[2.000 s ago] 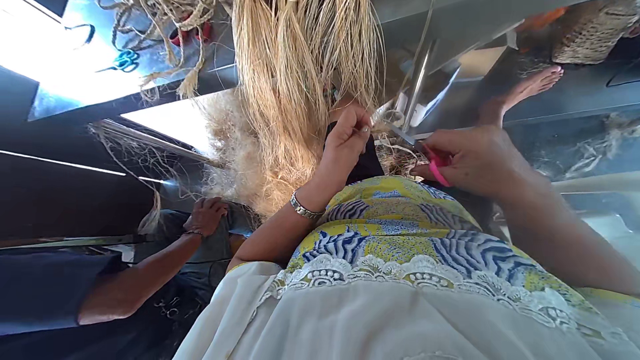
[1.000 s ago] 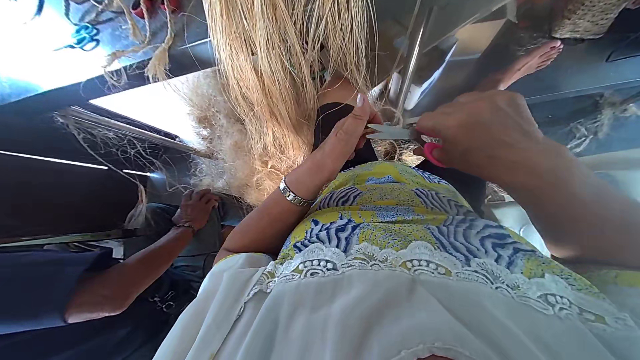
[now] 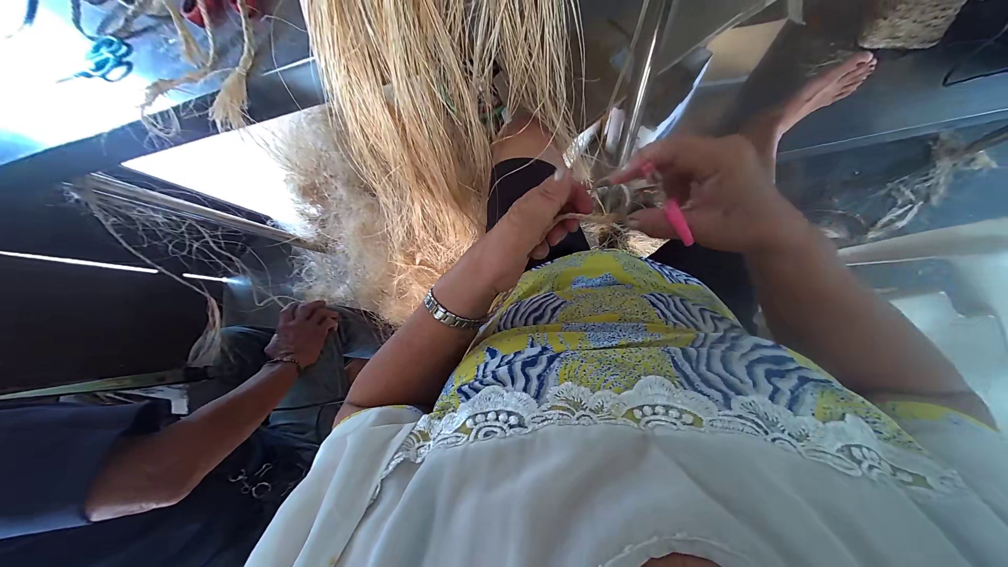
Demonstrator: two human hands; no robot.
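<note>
My left hand (image 3: 529, 224), with a metal watch on its wrist, pinches a thin strand of plant fiber (image 3: 587, 217) in front of my waist. Close to its right, my right hand (image 3: 713, 193) has pink-handled scissors (image 3: 679, 223) hooked on its fingers; the hand is blurred and the blades are hard to make out. The strand runs between both hands, and whether the right fingertips also pinch it is not plain. A long hank of pale, straw-colored fiber (image 3: 394, 118) hangs just beyond my left hand. Fluffy loose fiber (image 3: 339, 213) lies on its left side.
Teal-handled scissors (image 3: 109, 59) and braided fiber cords (image 3: 236, 87) lie on a bright table at upper left. Another person's hand (image 3: 303, 332) rests at lower left. A metal bar (image 3: 646, 79) stands beyond my right hand. A woven basket (image 3: 911, 22) is at upper right, near a bare foot.
The scissor blades, seen between my hands one second ago, have moved away from my left fingers. My right hand has turned, with its fingers spread more.
</note>
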